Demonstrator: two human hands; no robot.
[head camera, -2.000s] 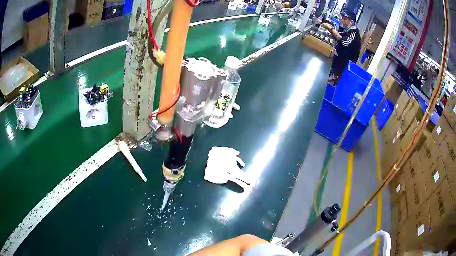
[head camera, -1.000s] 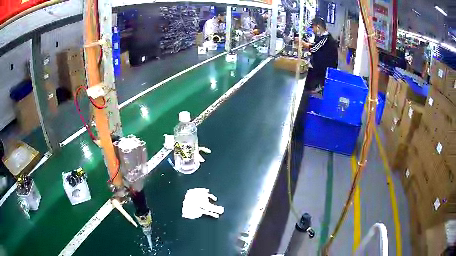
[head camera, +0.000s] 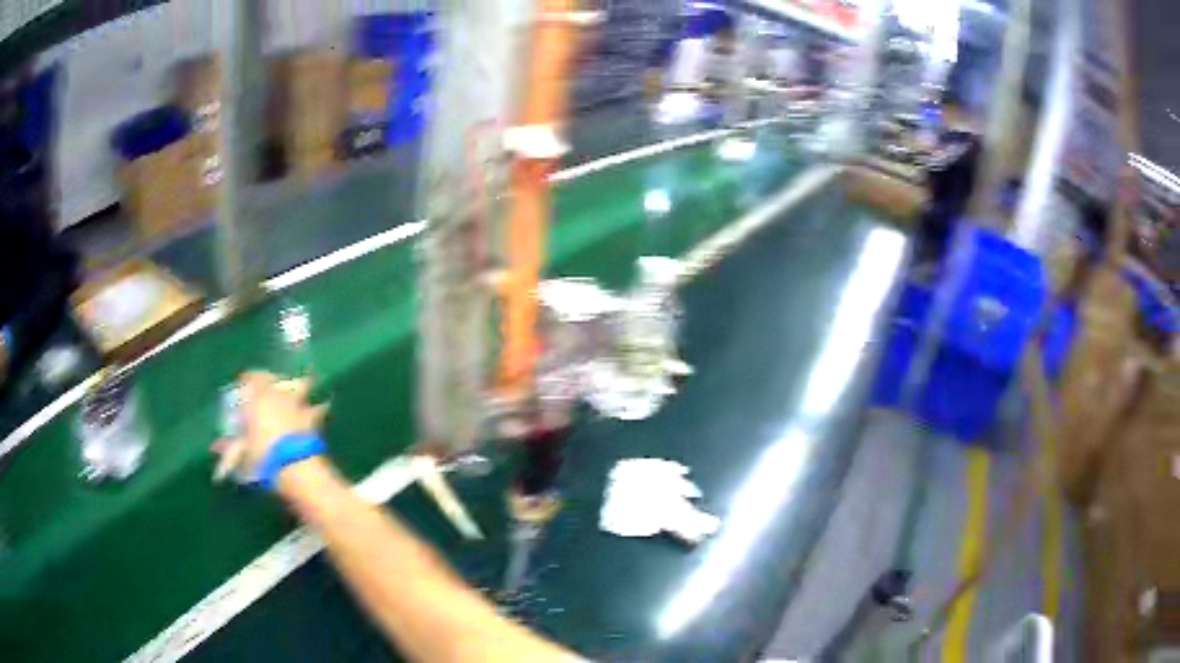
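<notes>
My right hand (head camera: 274, 421), with a blue wristband, reaches in from the bottom over the bright green belt. It is blurred and lies over a white adapter housing (head camera: 233, 412), mostly hidden behind the fingers. Whether the fingers grip it, I cannot tell. A second white adapter housing (head camera: 113, 434), with dark parts on top, stands further left on the belt. My left hand is not in view.
The glue gun (head camera: 538, 453) hangs by an orange tube beside the post (head camera: 456, 246), nozzle down. Behind it stands a clear bottle (head camera: 656, 317). A white glove (head camera: 654, 500) and a cream stick (head camera: 449, 499) lie nearby. Blue bins (head camera: 983, 330) and a blurred person (head camera: 951, 175) are at the right.
My right hand has come into view and reached left to the nearer adapter housing. The whole view has shifted, so the bench objects appear further right, and it is blurred.
</notes>
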